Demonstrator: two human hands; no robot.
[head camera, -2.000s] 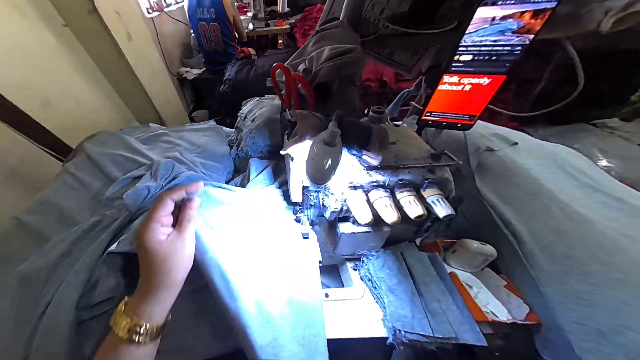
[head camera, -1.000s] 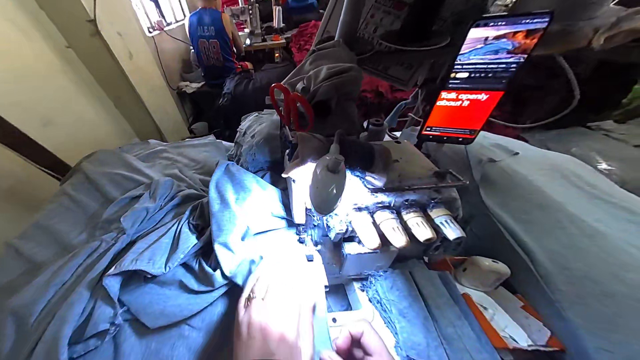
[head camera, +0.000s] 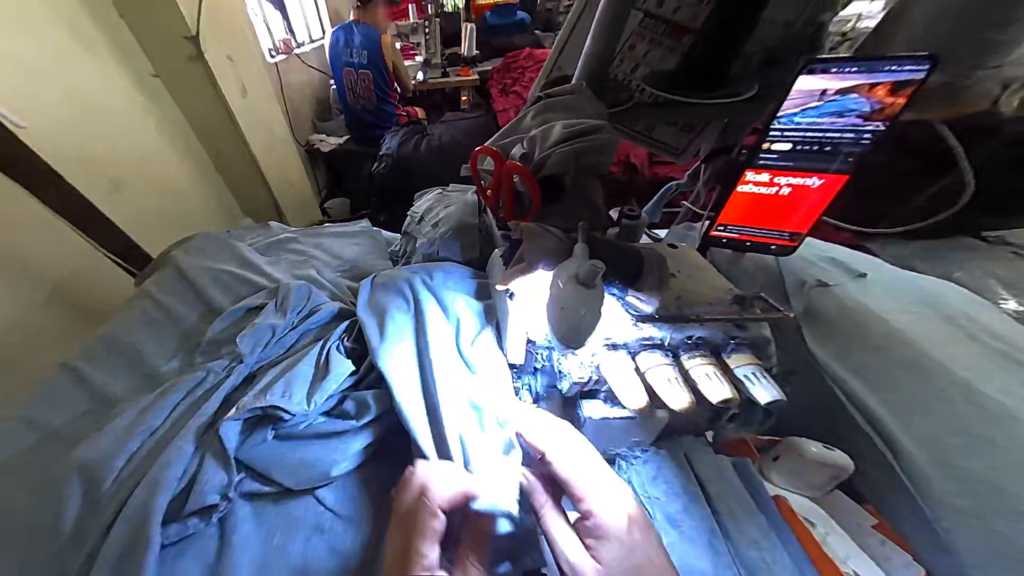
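Note:
A light-blue denim piece (head camera: 436, 344) runs from the heap on the left toward the front of an overlock sewing machine (head camera: 688, 288). My left hand (head camera: 440, 512), blurred, pinches the near end of this cloth at the lower middle. On the other side of the same end, my right hand (head camera: 588, 496) has its thumb and fingertips closed on the edge, just below the lit needle area. A lamp (head camera: 576, 300) hangs over the needle area, with several tension dials (head camera: 668, 380) to its right. Glare hides the needle and presser foot.
Cut denim strips (head camera: 704, 504) lie right of my hands, beside an open box (head camera: 800, 536) with a white object (head camera: 806, 466). Red-handled scissors (head camera: 506, 186) stand behind the machine. A phone (head camera: 820, 152) stands at upper right. A person (head camera: 364, 80) sits in the background.
Both hands now hold the cloth end in front of the machine; one second ago they were lower, the left flat on the cloth. Two seconds ago only the left hand showed, further left.

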